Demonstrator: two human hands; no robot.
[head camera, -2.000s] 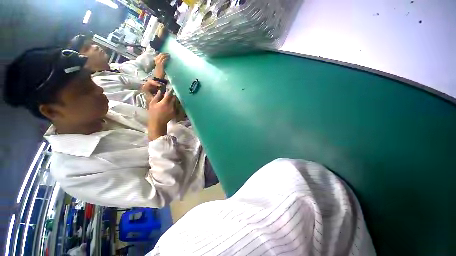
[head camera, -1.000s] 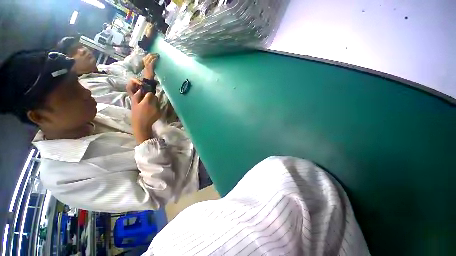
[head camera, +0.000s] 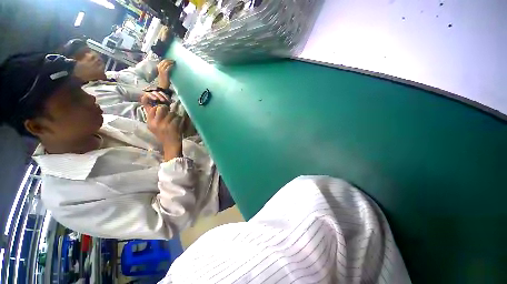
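Neither of my hands is in the picture. A sleeve in pale striped cloth (head camera: 317, 233) fills the bottom middle and lies against the green bench top (head camera: 333, 122); its hand is not visible. One small black ring housing (head camera: 204, 97) lies on the green bench near its left edge, close to the neighbouring worker's hands. A stack of clear blister trays (head camera: 256, 33) with round pockets stands at the top of the view.
A seated person in a pale smock (head camera: 122, 183) is at the left, both hands raised together at the bench edge. Another person (head camera: 92, 61) sits beyond. A white board (head camera: 411, 39) with dark specks lies at upper right. A blue stool (head camera: 145, 258) stands lower left.
The view has shifted slightly, so the ring and the workers appear further left than at first. The neighbouring worker's hands have changed pose. The ring still lies on the bench.
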